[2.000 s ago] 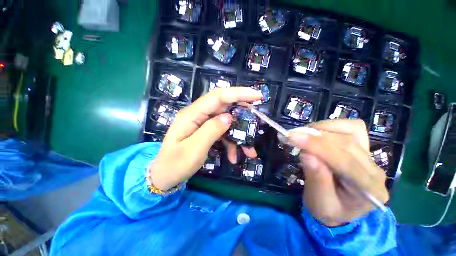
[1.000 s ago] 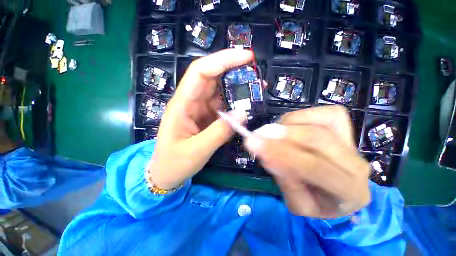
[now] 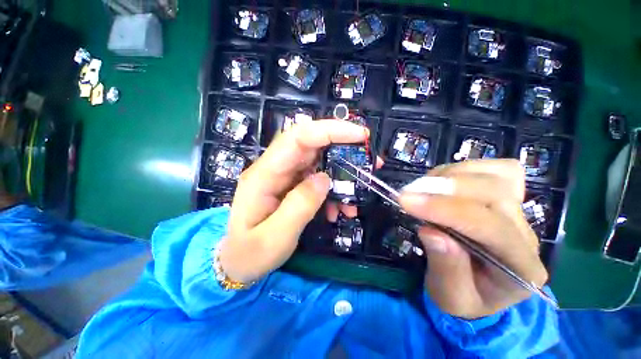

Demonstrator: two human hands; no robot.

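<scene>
My left hand [image 3: 270,200] holds a smartwatch body [image 3: 344,184] between thumb and fingers, its open side facing up. Blue circuit board shows at its top end and a white label near my thumb. A thin red wire stands at its upper right edge. A small round part [image 3: 341,111] shows just beyond my left index finger. My right hand [image 3: 478,235] holds silver tweezers [image 3: 383,191], with a whitish finger cot on one fingertip. The tweezer tips are over the shell near the blue board; whether they grip anything cannot be told.
A black compartment tray [image 3: 455,112] with several open units lies under and beyond my hands. A grey block [image 3: 136,35] and small white-yellow pieces [image 3: 91,78] are at the left. A phone [image 3: 624,224] is at the right edge. A blue sleeve shows at the far left.
The tweezer tips have moved from beside my left thumb up to the blue board area. The held unit sits lower in view. The round part now shows by my index finger.
</scene>
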